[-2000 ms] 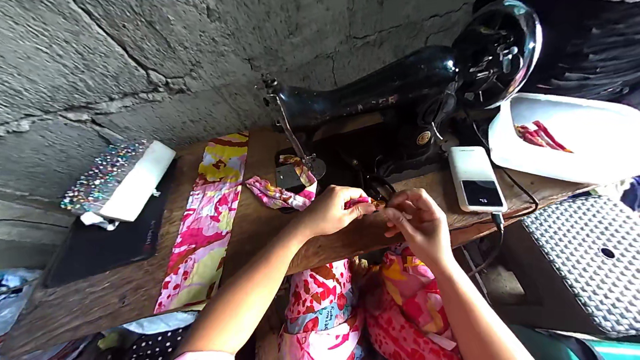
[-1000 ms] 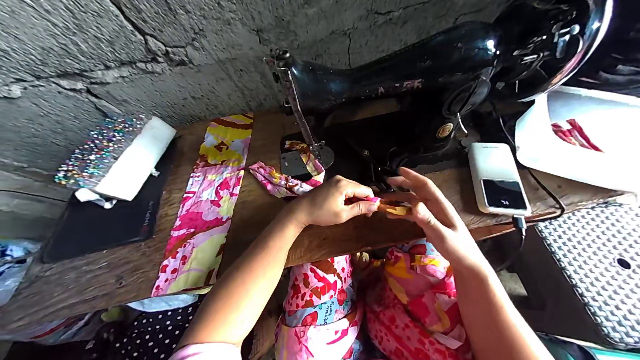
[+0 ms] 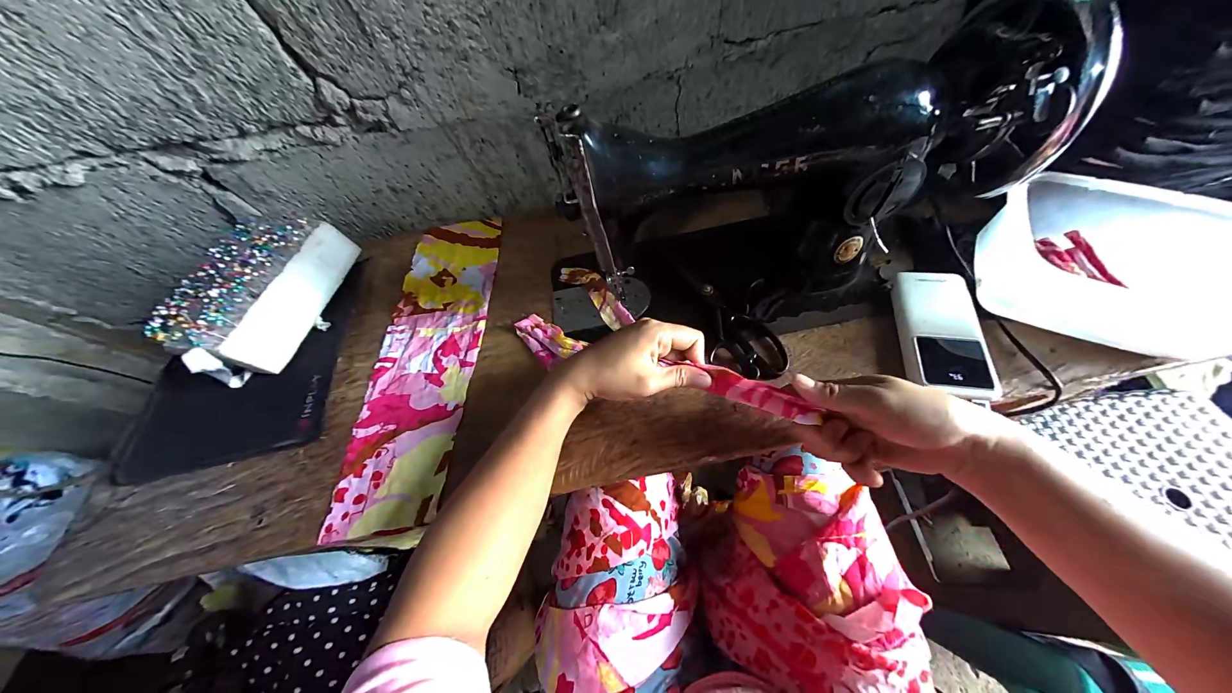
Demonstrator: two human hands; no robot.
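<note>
My left hand (image 3: 640, 362) and my right hand (image 3: 871, 423) pinch a narrow folded pink fabric strip (image 3: 760, 393), stretched between them above the front edge of the wooden table. The strip's other part trails left of my left hand toward the needle area. Behind my hands stands a black sewing machine (image 3: 751, 154). Black-handled scissors (image 3: 749, 345) lie on its bed, just beyond the strip. A wide floral fabric strip (image 3: 414, 385) lies flat on the table, to the left of my left hand.
A block stuck with bead-headed pins (image 3: 289, 298) sits on a dark flat pad (image 3: 241, 409) at left. At right are a white power bank (image 3: 945, 332) with a cable and a white plastic container (image 3: 1088, 308) holding red scraps. A cracked block wall (image 3: 404, 106) rises behind.
My hands have moved apart, and a longer length of the pink strip now shows between them. My right hand has turned and moved to the right.
</note>
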